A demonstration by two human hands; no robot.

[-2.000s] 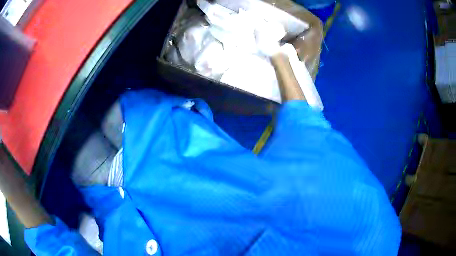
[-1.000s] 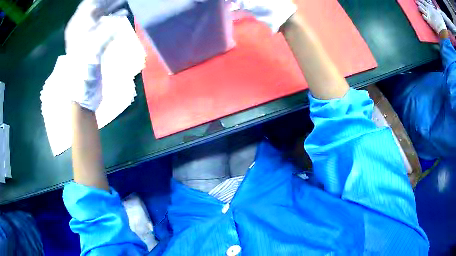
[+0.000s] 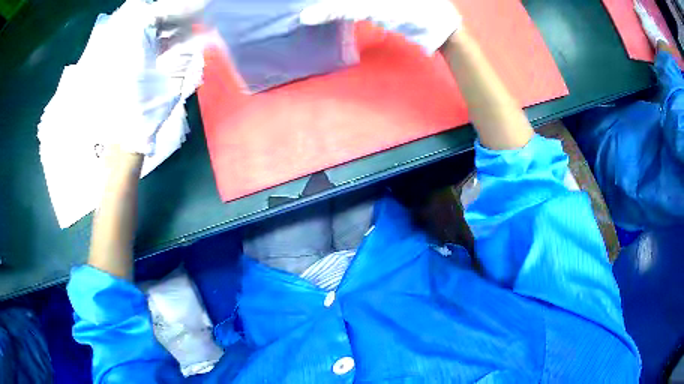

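Observation:
A greyish protective bag, with something dark in or behind it, is at the top centre over the red-orange mat. It is blurred and cut off by the top edge. My left hand, in a white glove, is at its left edge, fingers blurred and partly hidden. My right hand, also gloved, holds its upper right part, fingers lying across it. A fanned stack of white bags with a small dark mark lies left of the mat, partly under my left hand and wrist.
The dark green bench has a long front edge before my body. A brown carton is below it at right, partly behind my sleeve. A pale translucent packet is below at left. Another person's gloved hand and blue sleeve are at far right.
My view swung from the scrap carton, where my right hand was, back to the bench. Since a second ago, the grey item shows flatter and higher, and my right hand has moved inward across it.

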